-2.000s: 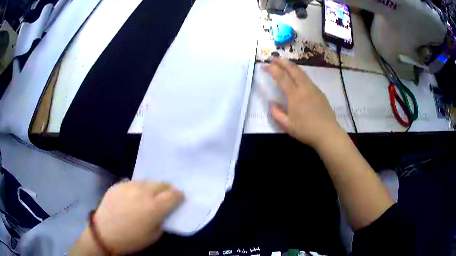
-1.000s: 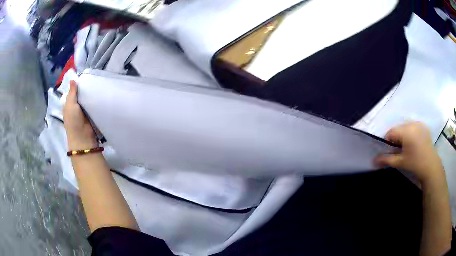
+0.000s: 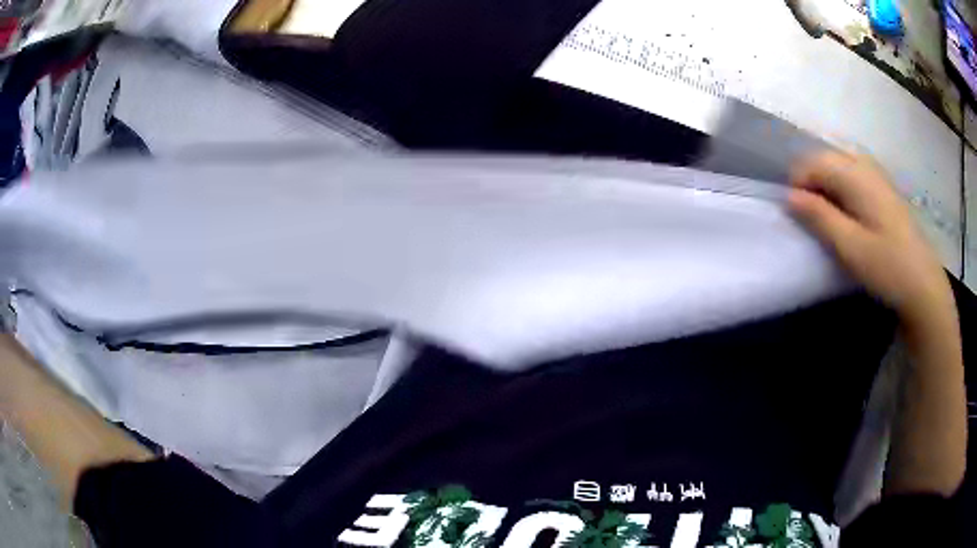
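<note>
A long pale grey-white fabric panel is stretched across the view above my lap, its left part blurred. My right hand grips its right end. A small grey flap shows just beyond those fingers. My left forearm enters at the lower left; my left hand itself is not visible, cut off by the left edge. A black fabric panel lies on the table behind the pale one.
The white table with a printed ruler scale lies beyond. A blue object and part of a smartphone show at the top right. More pale panels with a dark edge hang below at left.
Since one second ago, the view has turned rightward. My left hand has gone out of the picture at the left. The pale panel's lower edge now sags differently, and my right hand still holds its right end.
</note>
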